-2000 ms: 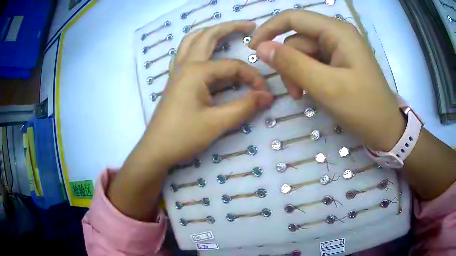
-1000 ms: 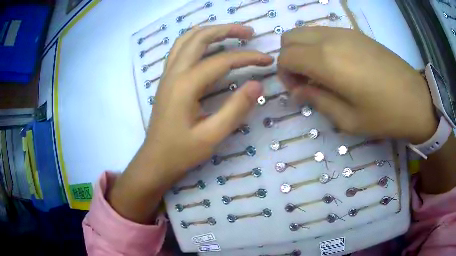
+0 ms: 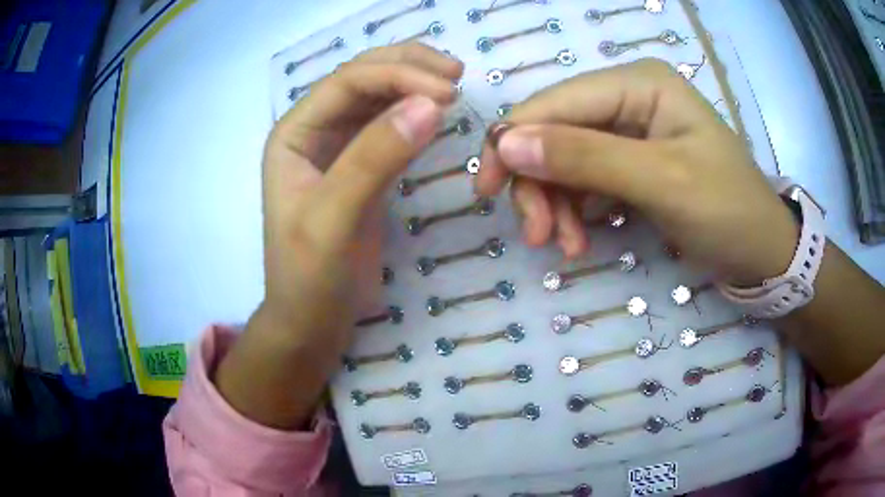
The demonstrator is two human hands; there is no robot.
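Note:
A white sheet point(image 3: 505, 456) bears columns of dumbbell-shaped parts point(image 3: 480, 338), each with two round metal ends and a thin brown link. My right hand point(image 3: 631, 160) pinches a part by a small dark round end point(image 3: 497, 131) between thumb and index finger, above the sheet. The rest of that part is hidden by the fingers. My left hand point(image 3: 340, 184) is beside it, thumb and index finger pinched together. A hair-thin wire point(image 3: 473, 109) runs between the two hands' fingertips. Both hands cover some parts beneath.
Paper labels point(image 3: 652, 478) are on the near edge of the sheets. More loaded sheets point(image 3: 842, 126) are stacked at the right. Blue folders point(image 3: 44, 68) lie at the far left. Yellow tape point(image 3: 118, 194) and a green label point(image 3: 163, 360) mark the white bench top.
My right hand has lifted a part from the sheet. My left fingers, apart a second ago, have moved up and left and closed. The sheet appears slightly shifted to the right.

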